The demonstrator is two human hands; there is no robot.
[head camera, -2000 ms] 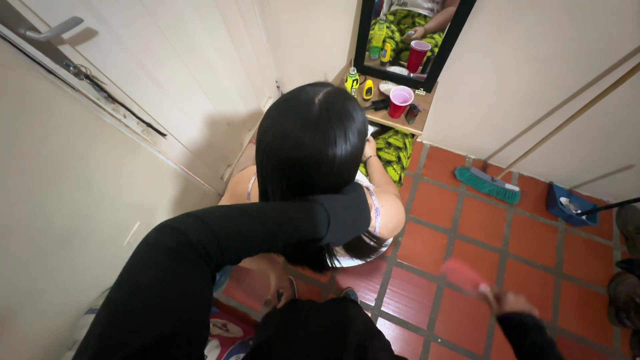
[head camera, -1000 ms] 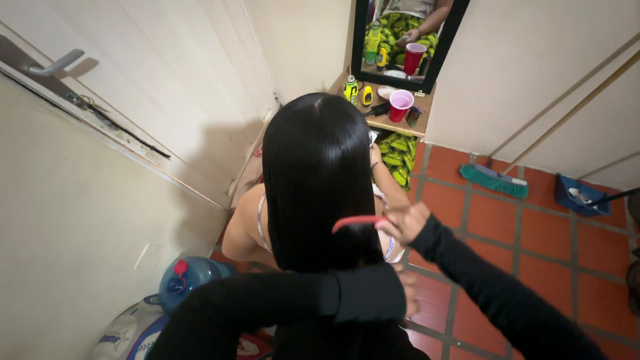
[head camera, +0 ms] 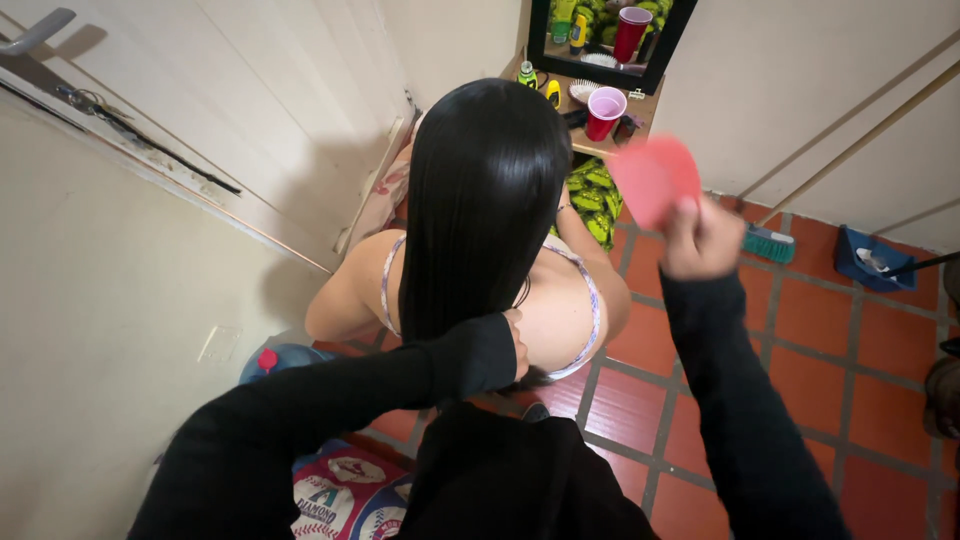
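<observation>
A seated person with long, straight black hair has their back to me. My left hand is at the lower part of the hair, against the person's upper back; the black sleeve covers much of it, and its fingers curl around a gathered part of the hair. Raised to the right of the head, my right hand holds a pinkish-red comb, blurred and apart from the hair. The comb's teeth cannot be made out.
Ahead, a small wooden table bears a red plastic cup, a hairbrush, bottles and a black-framed mirror. A broom and blue dustpan are at the right wall. A large water bottle stands lower left.
My right hand, with the comb, has moved from beside the lower hair up and to the right. My left hand remains low by the hair. The view has moved closer to the person.
</observation>
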